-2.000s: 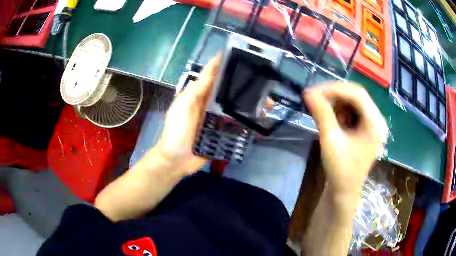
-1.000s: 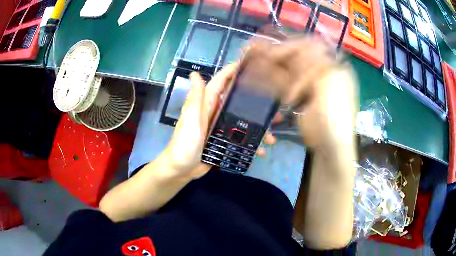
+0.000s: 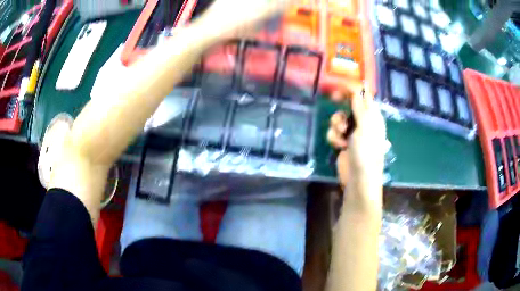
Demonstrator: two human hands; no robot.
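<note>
The clear lens sheet (image 3: pixel 245 128) lies at the bench edge above the lap, with rows of black-framed screen lenses. One lens (image 3: pixel 155 173) hangs at its lower left corner. My left arm reaches across to the upper middle; my left hand (image 3: pixel 259 7) is blurred and cut off by the top edge, so its grip is hidden. My right hand (image 3: pixel 356 133) is right of the sheet with curled fingers; a small dark patch shows between them, but I cannot tell whether it is an object. No keypad phone shows in either hand.
A red foam tray with orange housings (image 3: pixel 345 48) is behind the sheet, a black lens tray (image 3: pixel 422 94) right of it. Another red tray (image 3: pixel 493 113) is far right. A white smartphone (image 3: pixel 81 55) lies left. A fan (image 3: pixel 54 142) is partly behind my left arm. A waste box (image 3: pixel 447 236) is below.
My left hand has moved from above the lap to the far upper middle, and the phone it held is out of sight. My right hand has moved down, away from the phone. The view has shifted.
</note>
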